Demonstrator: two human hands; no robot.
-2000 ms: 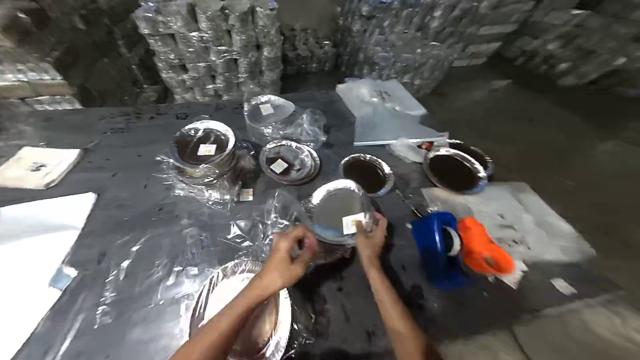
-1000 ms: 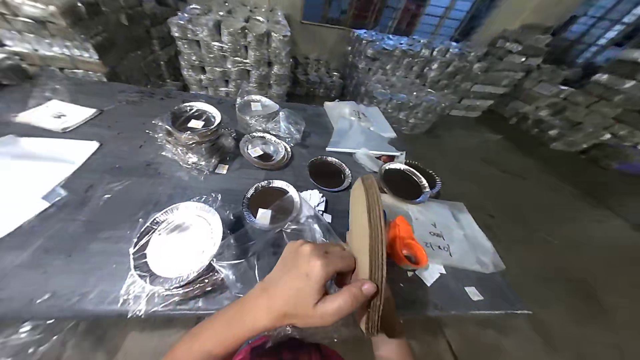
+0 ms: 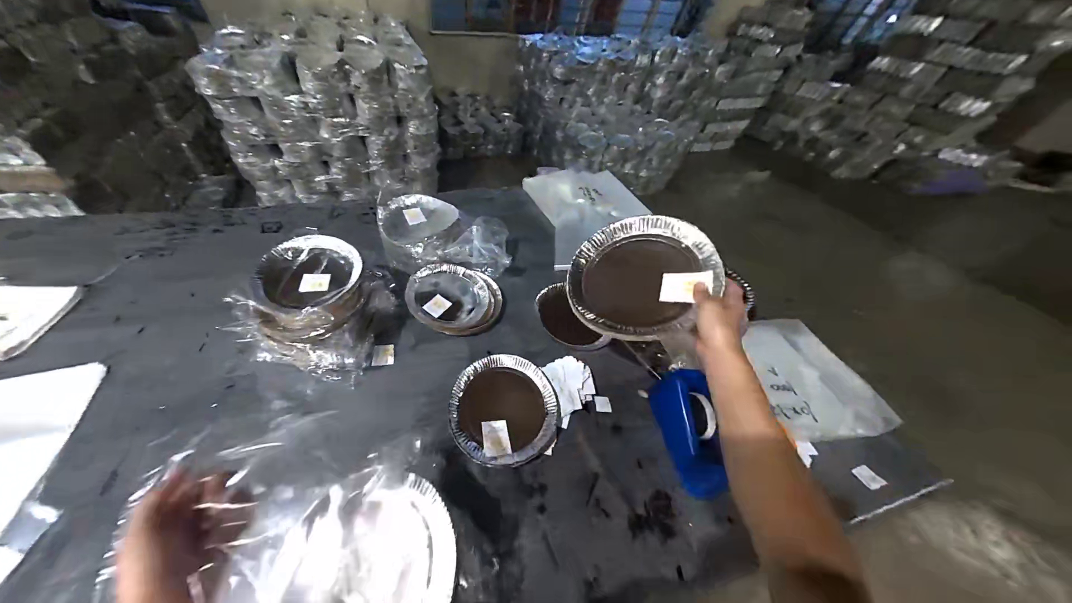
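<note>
My right hand (image 3: pixel 720 314) grips the rim of a round foil-edged plate (image 3: pixel 632 280) with a dark centre and a white label, raised over the right part of the table. At the lower left, my left hand (image 3: pixel 180 528), blurred, is at a clear plastic bag (image 3: pixel 276 519); whether its fingers grip the film I cannot tell. Beside that hand lies a shiny round foil plate (image 3: pixel 410 544), partly under the film. Between the hands rests another labelled foil-rimmed plate (image 3: pixel 502 410), its centre dark.
Behind stand a wrapped plate stack (image 3: pixel 310 280), a smaller stack (image 3: pixel 452 301) and a clear wrapped round pack (image 3: pixel 419 222). A blue plastic tool (image 3: pixel 691 435) lies by my right forearm. White sheets (image 3: pixel 42 444) lie at left, plastic bags (image 3: pixel 812 381) at right. Wrapped stacks (image 3: pixel 327 109) line the wall.
The brown disc stack held a second ago is no longer seen in my hands. My right hand now holds a foil-rimmed plate at the right; my left hand has moved left to the plastic film.
</note>
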